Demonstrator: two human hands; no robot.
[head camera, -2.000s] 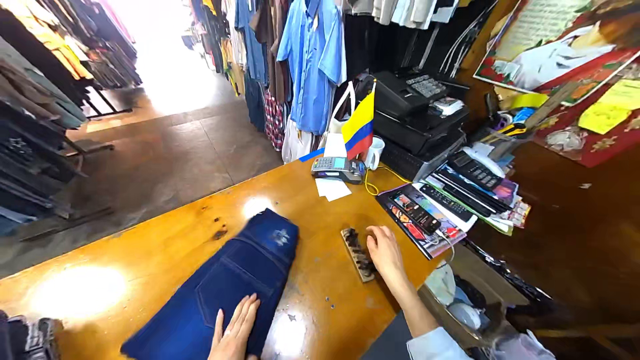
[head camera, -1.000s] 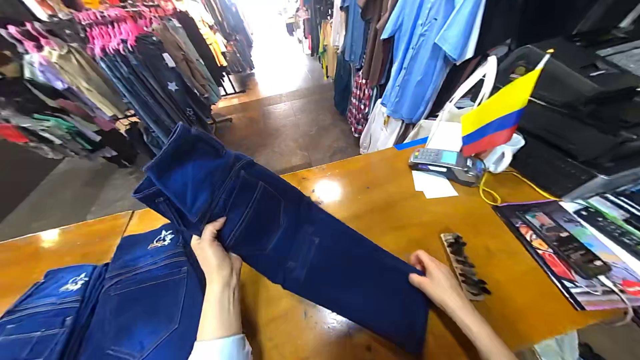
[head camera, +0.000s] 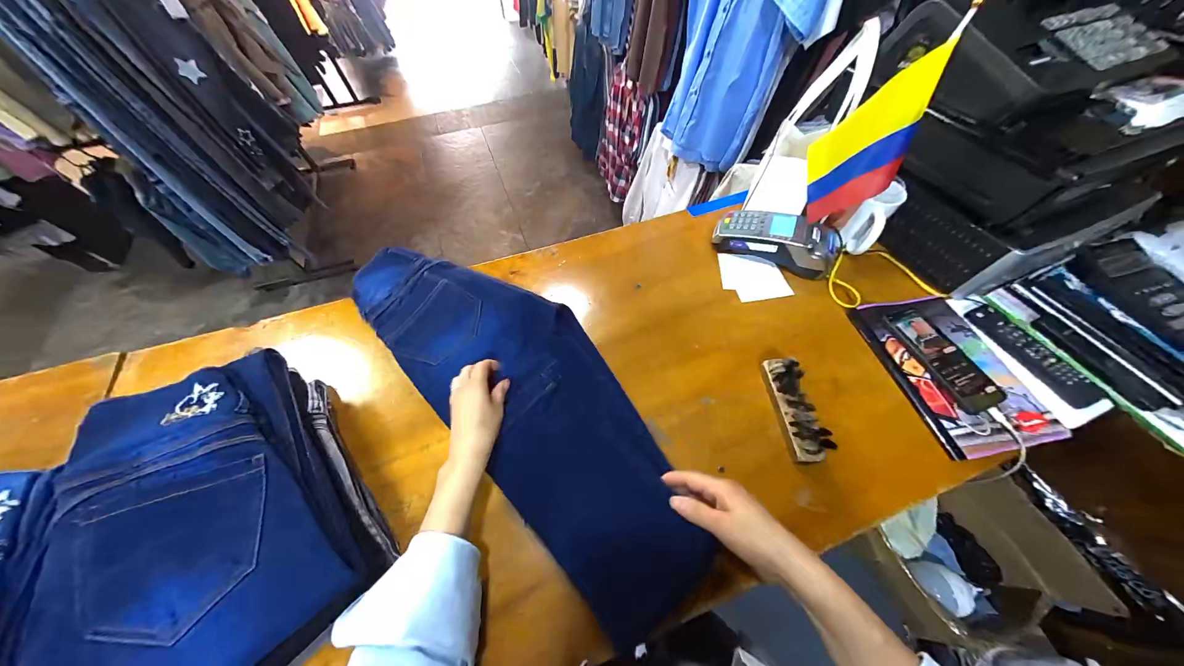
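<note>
A pair of dark blue jeans, folded lengthwise, lies slantwise on the wooden counter, its waist end at the far left. My left hand rests on the jeans below the back pocket, its fingers bent; whether it pinches the cloth I cannot tell. At the right edge of the leg, my right hand touches the denim with fingertips and thumb, perhaps around the edge. To the left stands a stack of folded jeans, the top pair with a star decoration above its pocket. A wooden strip with dark clips or tufts lies right of the jeans.
On the counter stand a card terminal, white papers, a small tricolour flag and a white mug. A phone with a cable lies at right. Clothes racks stand beyond; an open box is below right.
The jeans, lifted at the waist end by my left hand one second ago, now lie on the counter. My left hand has moved from the waist area to below the pocket.
</note>
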